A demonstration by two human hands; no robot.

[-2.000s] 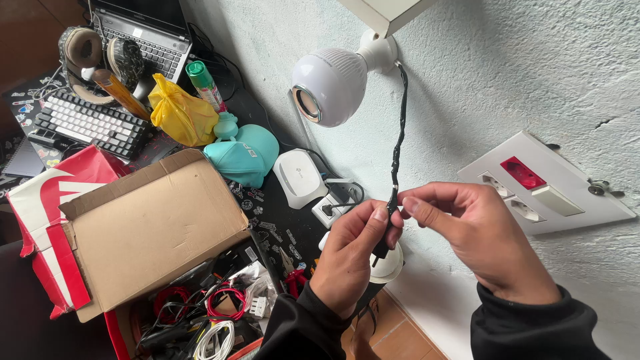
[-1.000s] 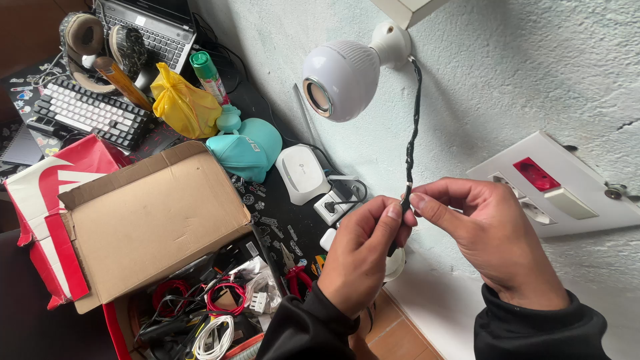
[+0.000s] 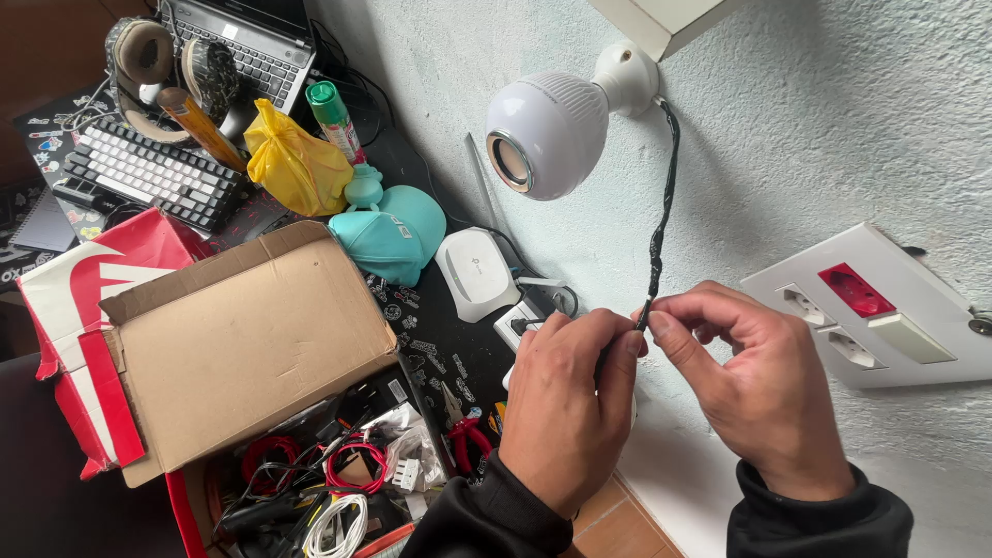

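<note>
A black tape-wrapped cable [image 3: 665, 209] hangs from the white lamp socket [image 3: 625, 77] on the wall, which holds a white speaker bulb [image 3: 549, 133]. My left hand [image 3: 570, 395] grips the cable's lower part between thumb and fingers, its back toward the camera. My right hand [image 3: 736, 364] pinches at the cable just to the right, thumb and index finger close to the left fingertips. The cable's lower end is hidden behind my left hand. To the right, a wall plate [image 3: 922, 325] carries white sockets, a red socket and a switch.
A cardboard box [image 3: 256, 333] with its lid raised holds coiled wires [image 3: 337, 527] and parts. Red-handled pliers [image 3: 467, 442] lie beside it. On the black desk are a white router [image 3: 477, 271], a turquoise cap [image 3: 391, 236], a yellow bag [image 3: 298, 163], a spray can [image 3: 335, 120] and a keyboard [image 3: 155, 174].
My left hand has turned, with its back now more toward the camera, and covers the cable's lower end that showed two seconds ago. My right hand stays close to the cable.
</note>
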